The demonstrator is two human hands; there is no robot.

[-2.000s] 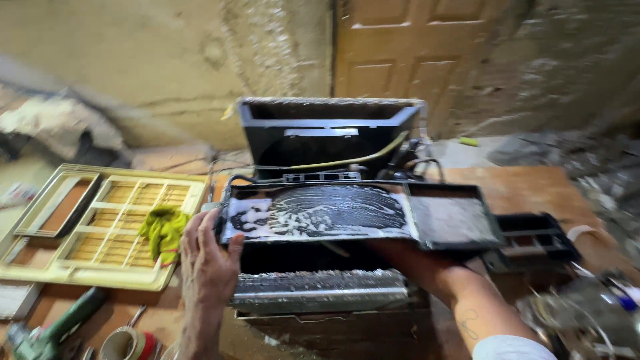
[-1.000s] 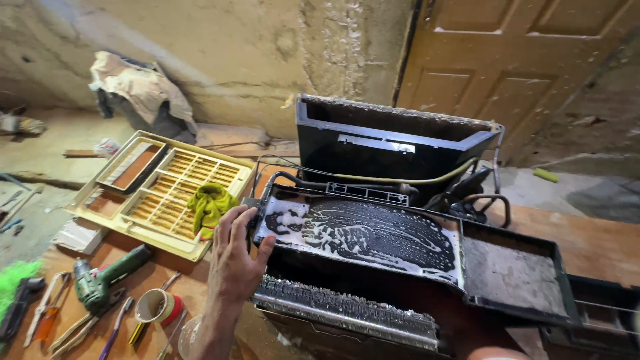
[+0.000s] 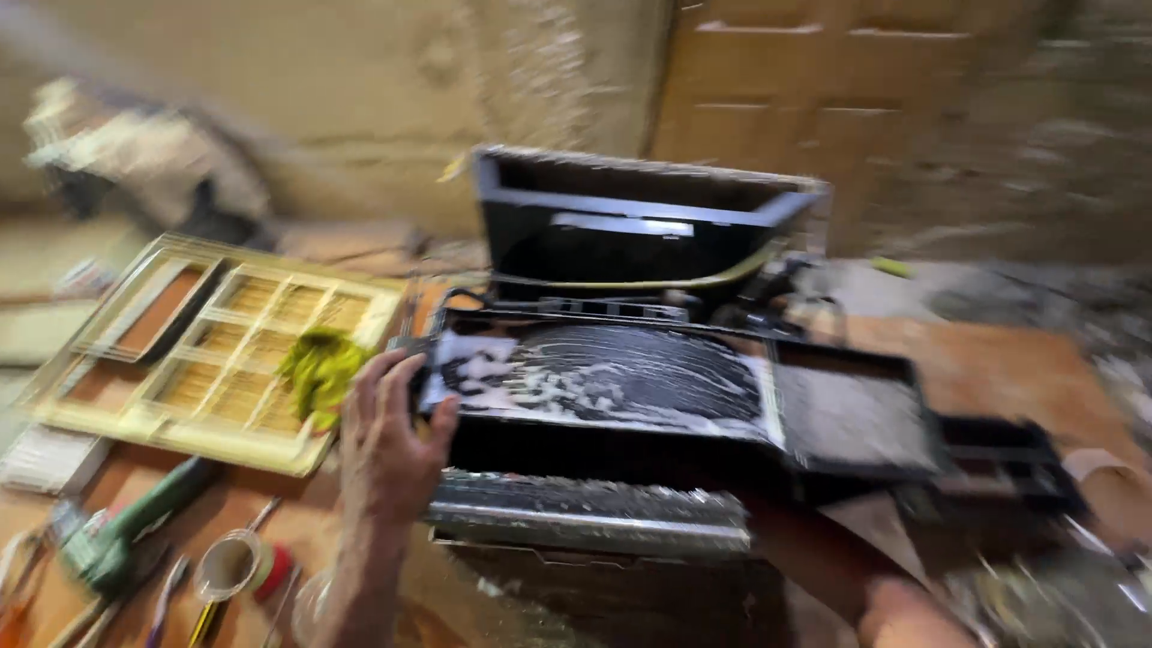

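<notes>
A long dark tray (image 3: 630, 387) with streaks of white foam lies across the opened black appliance housing (image 3: 621, 243), which looks like an air-conditioner unit. My left hand (image 3: 391, 427) holds the tray's left end, fingers at the rim and thumb at the near corner. Below the tray runs a finned metal heat exchanger (image 3: 589, 517). My right forearm (image 3: 864, 567) reaches under the tray from the lower right; the right hand is hidden beneath it. A grey, dusty compartment (image 3: 850, 414) joins the tray's right end. The picture is blurred.
Left of the unit lies a cream plastic grille panel (image 3: 225, 441) with a yellow-green cloth (image 3: 324, 373) on it. Nearer are a green power tool (image 3: 117, 531), a roll of tape (image 3: 270, 571), a clear cup (image 3: 228, 565) and several hand tools. A dark plastic part (image 3: 1008, 459) sits at right.
The view has swung about. My left hand stays at the tray's left end, and the right forearm stays under the tray, showing more than one second ago.
</notes>
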